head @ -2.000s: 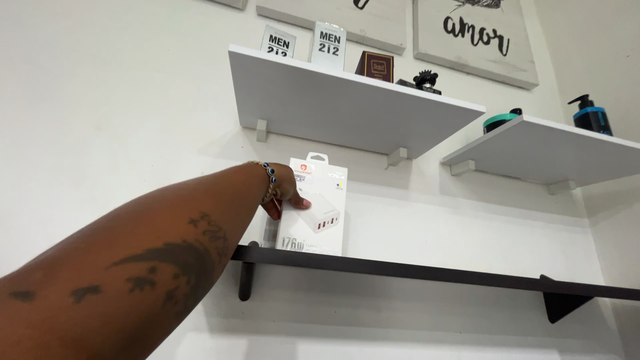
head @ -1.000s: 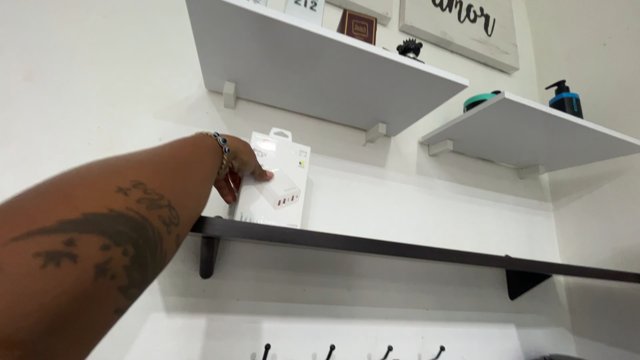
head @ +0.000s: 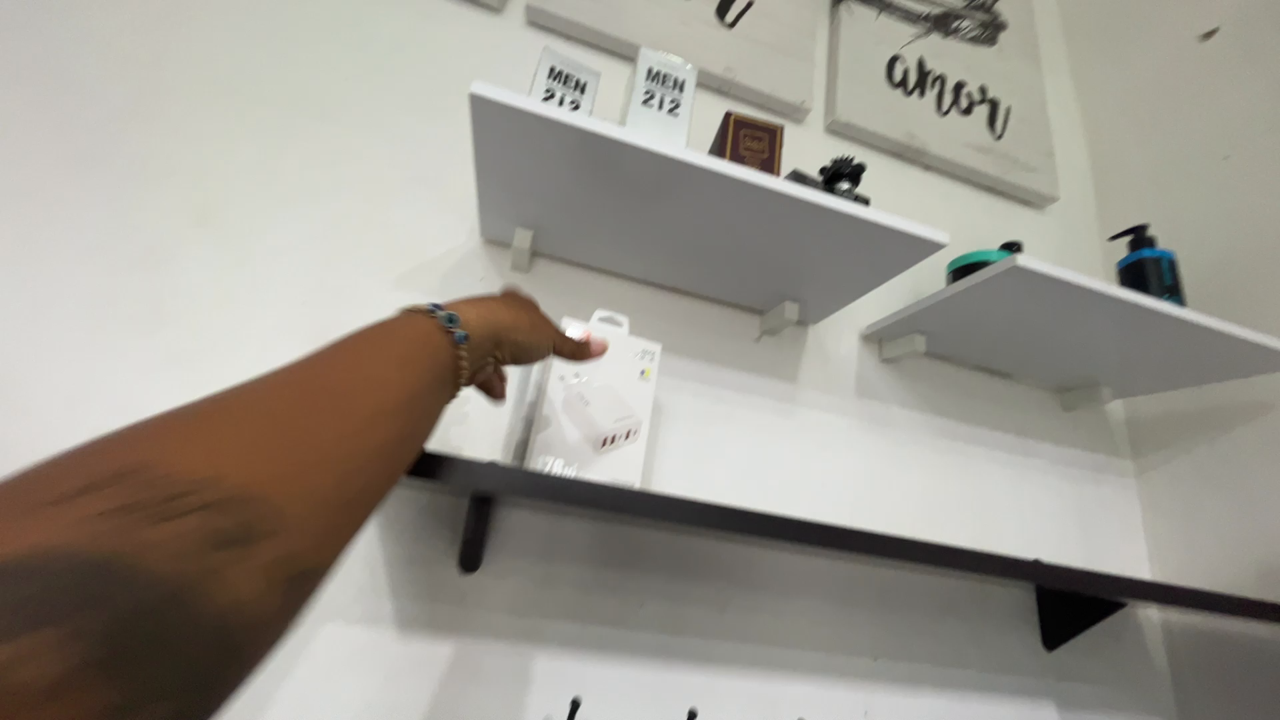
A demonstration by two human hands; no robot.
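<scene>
A white charger box [head: 595, 410] with a hang tab stands upright on the dark wall shelf [head: 740, 520], near its left end. My left hand [head: 520, 335] is at the box's upper left, its thumb over the top front edge; the other fingers are partly hidden and blurred, so whether they press on the box cannot be told. A bead bracelet is on the wrist, and the forearm bears tattoos. My right hand is out of the picture.
Above hangs a white shelf [head: 640, 215] with perfume boxes [head: 662, 98], a dark red box [head: 752, 143] and a small black object. Another white shelf [head: 1090, 330] at right holds a pump bottle [head: 1150, 268] and a green-lidded jar [head: 975, 262]. Black hooks [head: 573, 708] are below.
My left hand has shifted up along the box, from its left side toward its upper left edge. The box stands at the same end of the dark shelf.
</scene>
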